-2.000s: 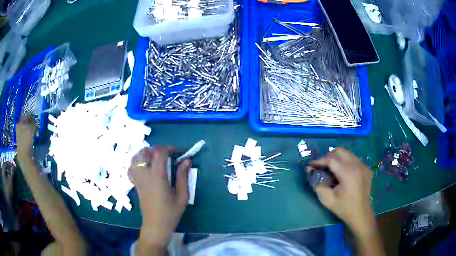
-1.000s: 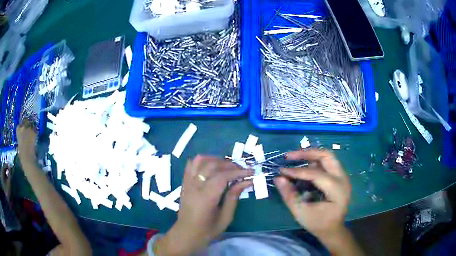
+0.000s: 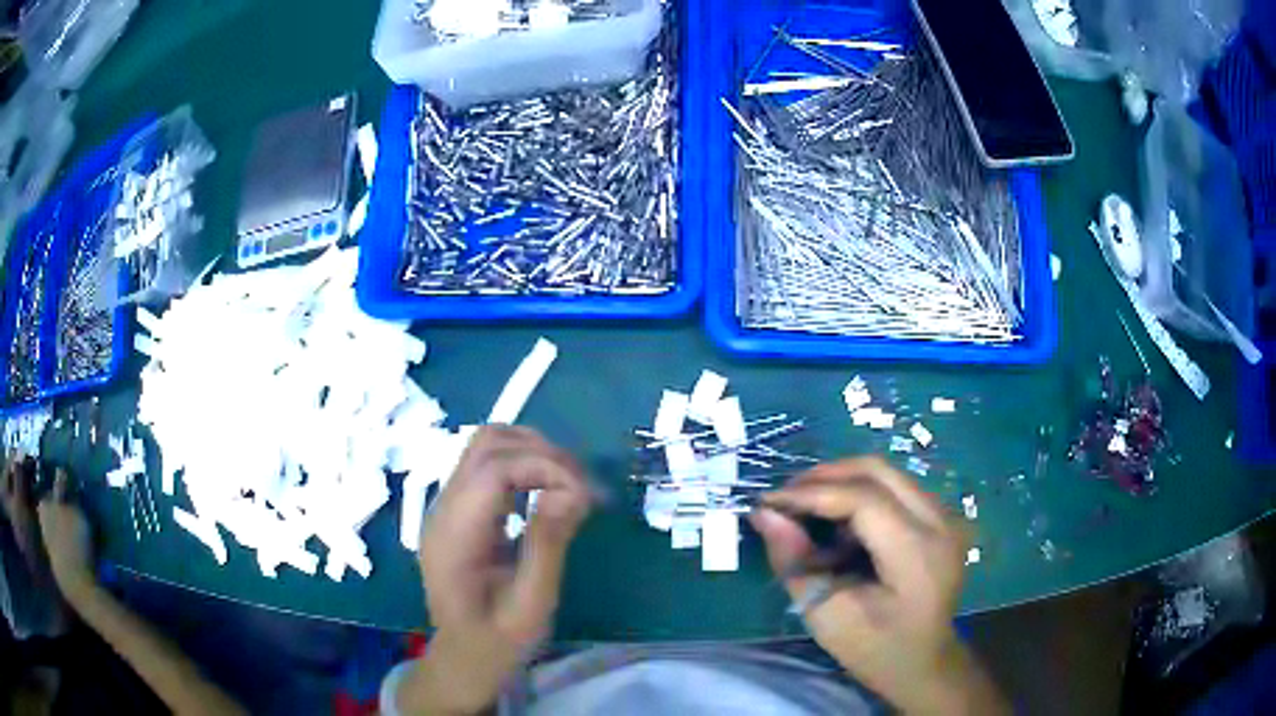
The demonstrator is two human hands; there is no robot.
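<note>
My left hand point(image 3: 504, 525) is near the heap's right side, fingers curled and blurred; a faint dark smear shows at its fingertips, and I cannot tell what it holds. My right hand point(image 3: 882, 553) is curled around dark and silvery metal pieces, partly hidden in the palm, with its fingertips at the right side of the wrapped sets point(image 3: 682, 455). These sets lie in a small pile between my hands, thin metal ends pointing right. A large heap of white strips point(image 3: 273, 406) is at left, and one loose strip point(image 3: 526, 381) lies above my left hand.
The left blue tray point(image 3: 532, 304) holds short metal pieces and a clear tub point(image 3: 518, 70). The right blue tray point(image 3: 882, 343) holds thin rods under a smartphone point(image 3: 991, 84). A scale point(image 3: 297, 175), small white squares point(image 3: 875, 416) and dark red bits point(image 3: 1124, 434) lie around. Another person's hand point(image 3: 67, 539) is far left.
My left hand has moved left, away from the wrapped sets. My right hand is slightly lower. More small white squares lie at the right. The other person's hand has moved down.
</note>
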